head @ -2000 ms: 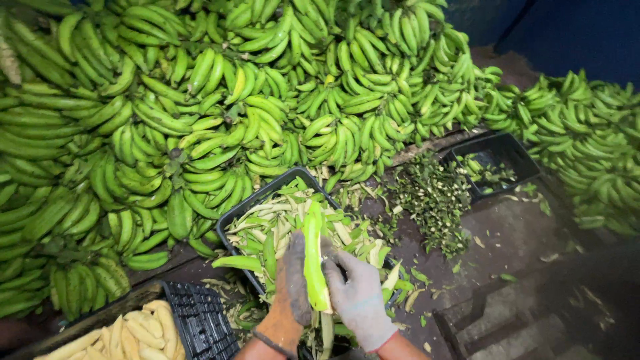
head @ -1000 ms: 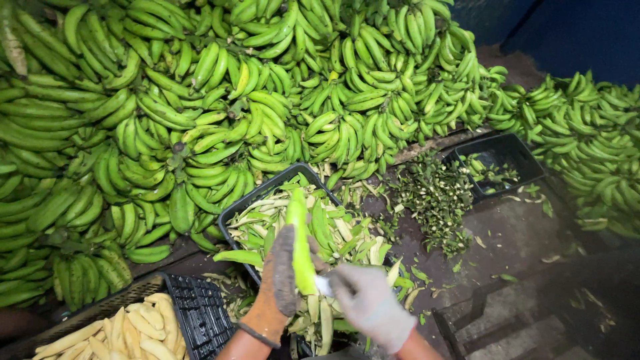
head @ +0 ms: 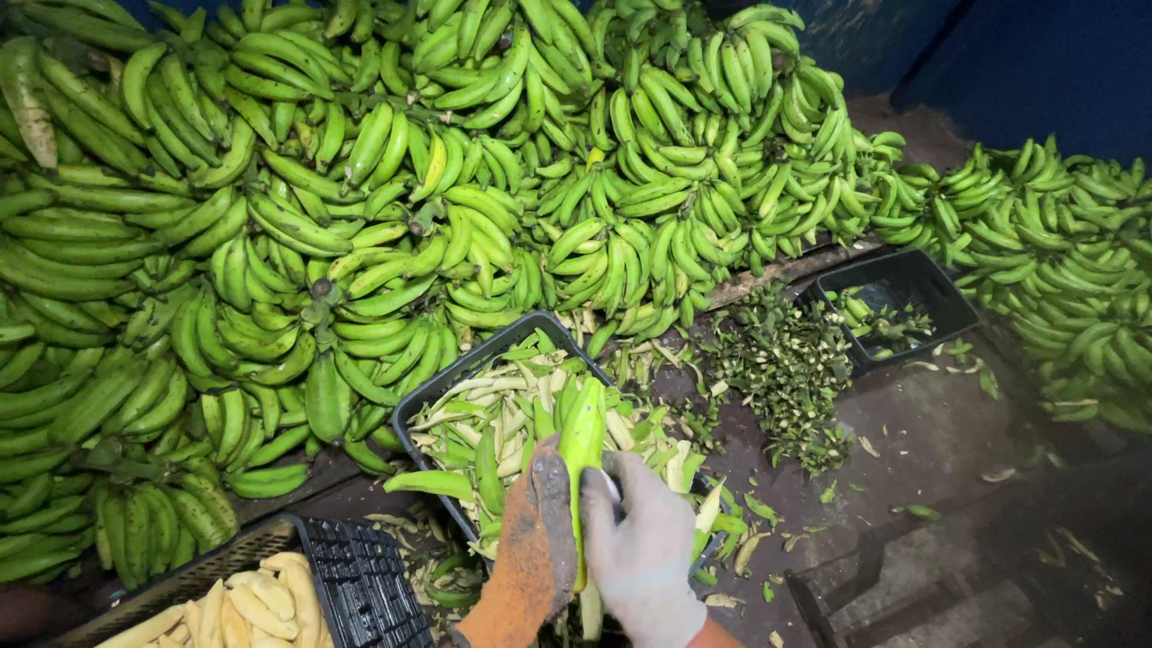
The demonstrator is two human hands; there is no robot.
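My left hand (head: pixel 537 531), in a dirty orange work glove, grips a green plantain (head: pixel 583 432) that stands nearly upright. My right hand (head: pixel 641 535), in a light grey glove, is at the plantain's right side with its fingers bent. A small pale piece shows between its thumb and fingers; whether it is a blade or handle cannot be told. Both hands are over the near edge of a black plastic crate (head: pixel 416 391) filled with green and whitish plantain peels (head: pixel 486 405).
Large heaps of green plantain bunches (head: pixel 297 225) fill the back and left. Peeled plantains (head: pixel 261 603) lie in a black crate (head: pixel 360 576) at lower left. Trimmed stem ends (head: pixel 783 378) are piled beside a black bin (head: pixel 927 297). A dark frame (head: pixel 823 612) stands at lower right.
My right hand has moved up and left against the plantain; a second ago it was lower and farther right, holding something whitish. The left hand still holds a green plantain.
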